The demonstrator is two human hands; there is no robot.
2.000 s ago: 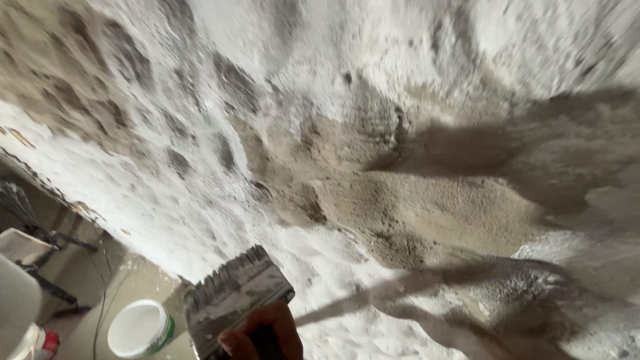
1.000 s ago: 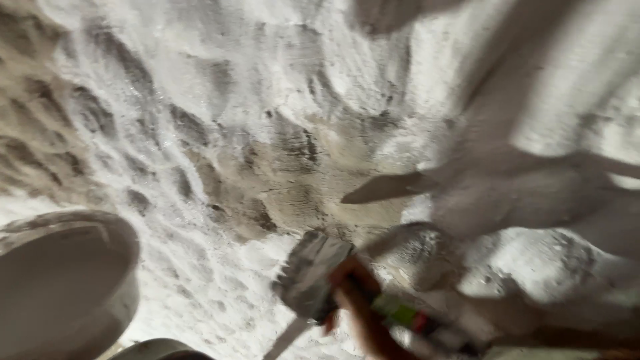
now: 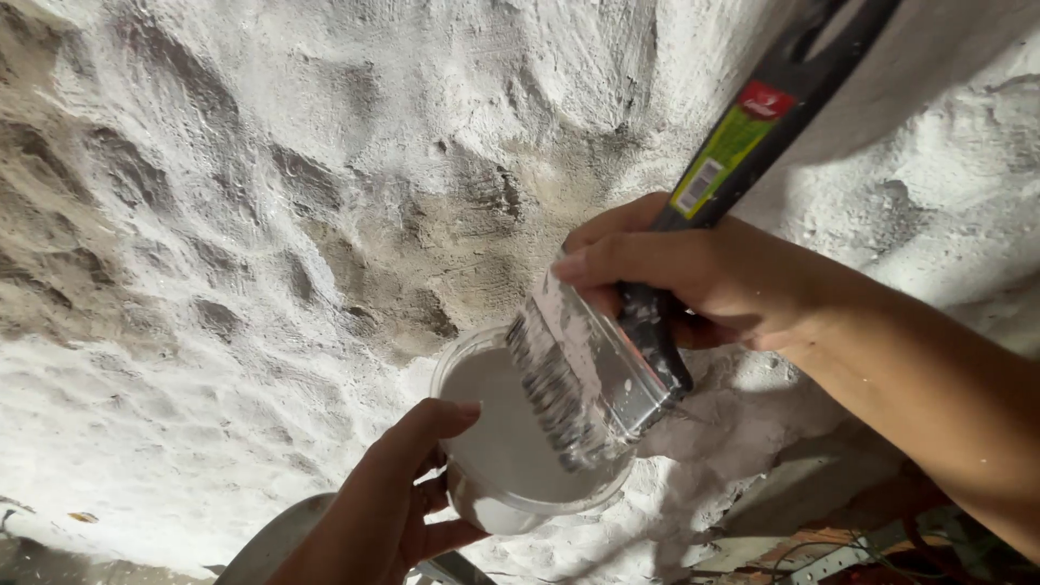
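My right hand (image 3: 674, 268) grips a wide, flat paintbrush (image 3: 597, 366) by its black handle close to the metal ferrule. White paint coats the ferrule and dark bristles, which sit over the mouth of a round translucent plastic tub (image 3: 487, 512). Whitish liquid paint (image 3: 504, 431) lies inside. My left hand (image 3: 406, 479) holds the tub at its left side, thumb over the rim. Behind both is a lumpy, rough wall (image 3: 325, 122), mostly white with bare beige-brown patches at the middle and far left. Whether the bristles touch the liquid, I cannot tell.
A pale rounded container (image 3: 280, 528) is partly hidden behind my left forearm. At the lower right are a perforated metal strip (image 3: 837, 561), cables and reddish-brown material. Grey floor shows at the lower left corner.
My left hand and the small tub have come into view. The brush, earlier against or near the white wall low in view, is now over the tub. The view has shifted.
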